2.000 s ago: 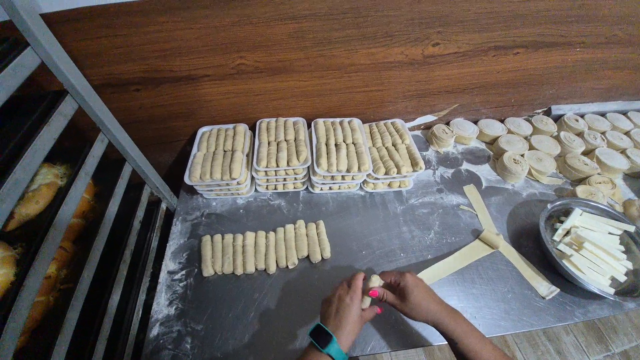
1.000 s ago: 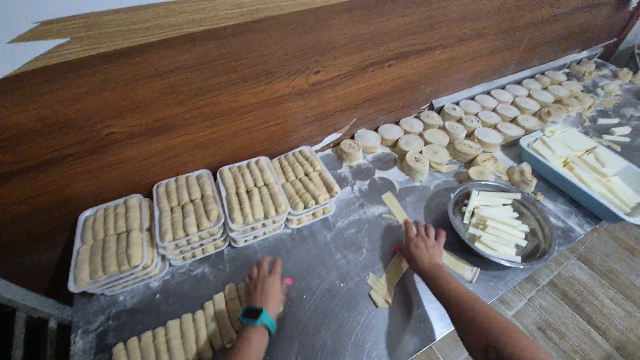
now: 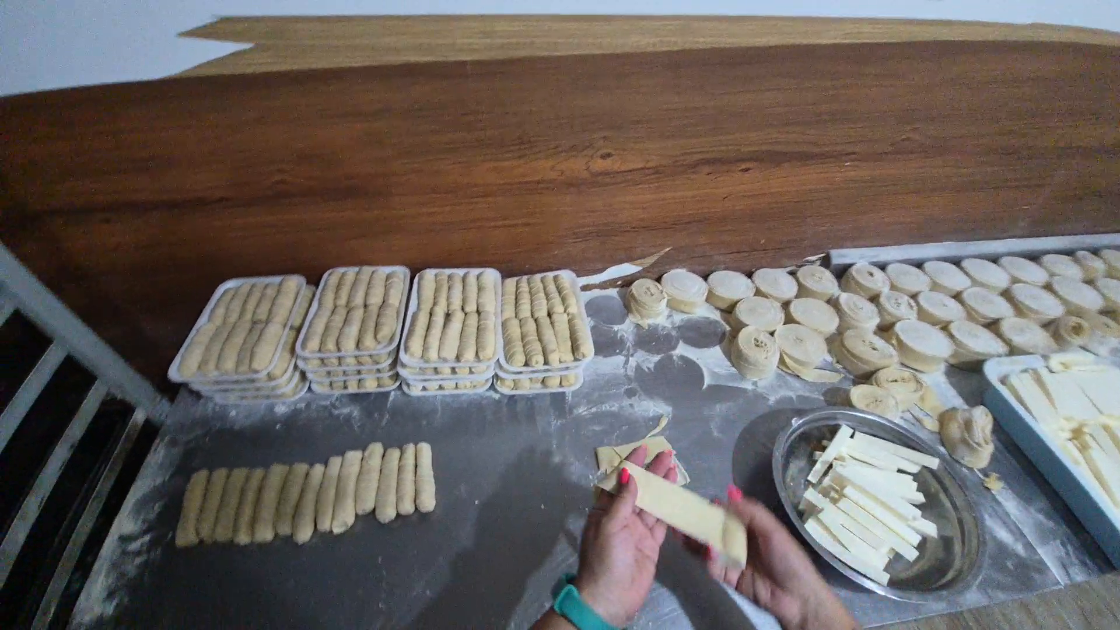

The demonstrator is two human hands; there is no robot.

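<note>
Between my hands a pale strip of dough [image 3: 678,507] is held just above the metal table. My left hand [image 3: 621,542], with a teal band at its wrist, pinches the strip's upper left end between thumb and fingers. The lower right end lies on the fingers of my right hand [image 3: 761,556], which is slightly blurred. Behind my left fingers, more dough strips [image 3: 617,455] lie on the table. A metal bowl [image 3: 967,525] of white cheese-like sticks [image 3: 875,499] stands right of my right hand. At left, a row of rolled dough sticks [image 3: 306,494] lies side by side.
Stacked white trays [image 3: 451,363] of dough sticks stand along the back left. Many coiled dough rounds [image 3: 801,346] fill the back right. A blue container [image 3: 1041,472] of white slices stands at the right edge. A metal rack [image 3: 74,328] borders the left side.
My hands, apart over the table one second ago, are now close together at one dough strip, lifted off the surface. The view has shifted noticeably.
</note>
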